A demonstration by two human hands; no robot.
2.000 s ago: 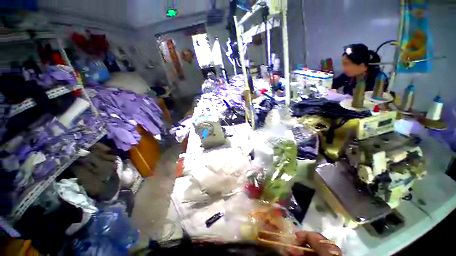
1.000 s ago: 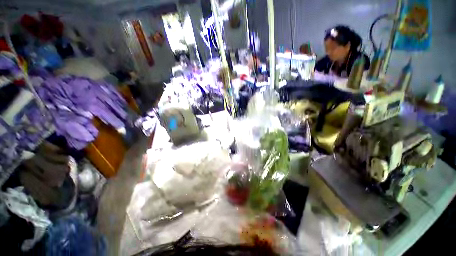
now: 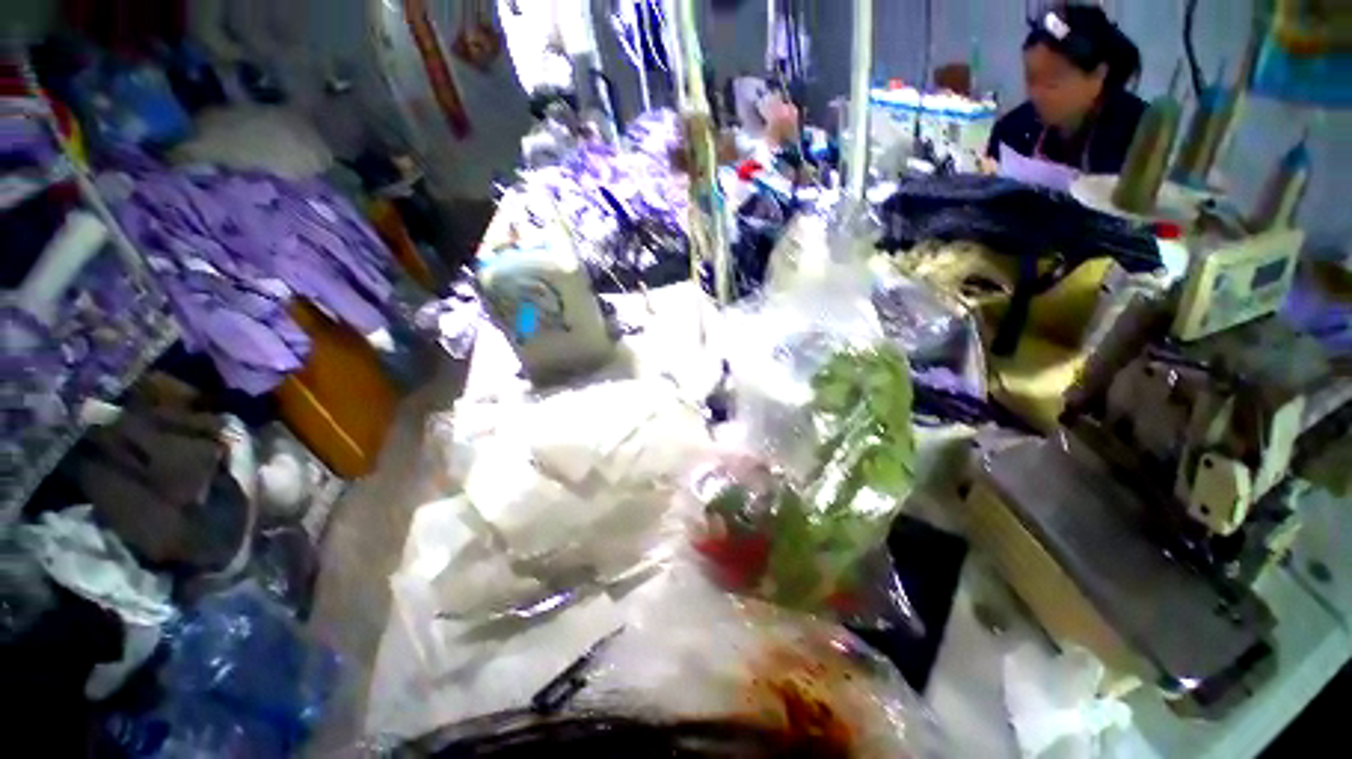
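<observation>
No hand is in view. A clear bag with orange-red food (image 3: 808,697) lies at the near edge of the table, cut off below by a dark blurred shape along the bottom rim. Just beyond it stands a clear plastic bag of leafy greens (image 3: 863,430), with a red item (image 3: 731,552) at its lower left. Small black thread snips (image 3: 578,667) lie on the white cloth (image 3: 445,630) to the left. A flat black item (image 3: 934,593) lies right of the greens.
A pale sewing machine head (image 3: 543,315) with a blue sticker stands mid-table. An overlock machine (image 3: 1208,445) is at right. A person (image 3: 1071,97) sits behind it. Lilac garment pieces (image 3: 245,267) and blue water jugs (image 3: 245,667) are at left. Crumpled white tissue (image 3: 1060,704) lies at lower right.
The right hand with chopsticks, seen two seconds ago at the bottom, is out of view. The camera view has shifted, with the table and food bags appearing larger and nearer.
</observation>
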